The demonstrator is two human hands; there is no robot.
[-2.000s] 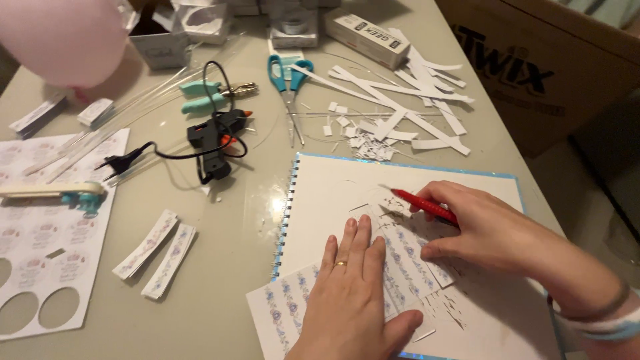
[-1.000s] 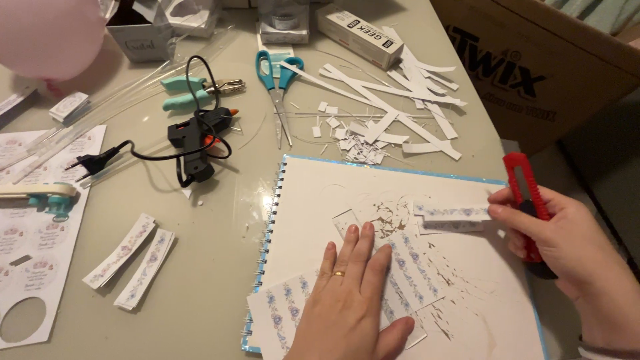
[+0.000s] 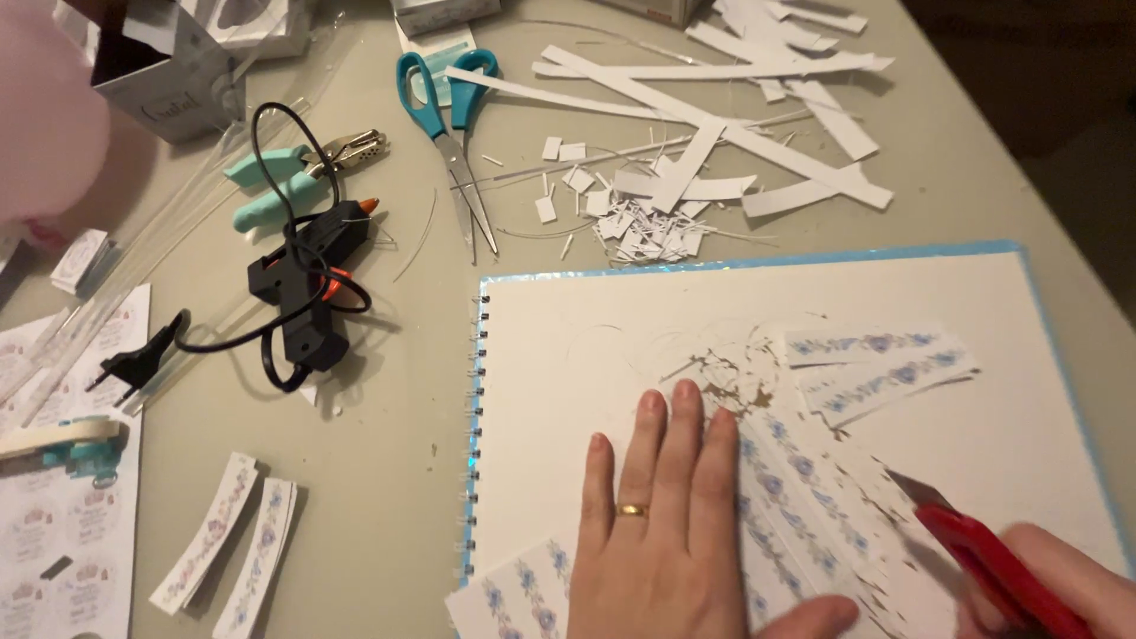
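Note:
My left hand [image 3: 666, 532], with a gold ring, lies flat with fingers apart on a floral-printed paper sheet [image 3: 790, 506], pressing it against a spiral-bound pad [image 3: 568, 346] with a blue edge. At the lower right my right hand [image 3: 1056, 568] holds a red utility knife [image 3: 985, 550], its blade pointing up and left near the sheet's right side. Two cut floral strips [image 3: 896, 373] lie on the pad above the knife. The pad's surface is scored and worn around the sheet. Part of the sheet is hidden under my left hand.
Teal-handled scissors [image 3: 453, 142], a black glue gun [image 3: 311, 293] with its cord and a mint-handled hole punch [image 3: 284, 186] lie beyond the pad. White paper offcuts [image 3: 710, 124] are scattered behind it. Floral strips [image 3: 213, 541] and a printed sheet [image 3: 71, 524] are at left.
My right hand, which was laying a floral strip on the pad with the knife tucked in it, has let the strip go and moved down toward the sheet. The view is closer.

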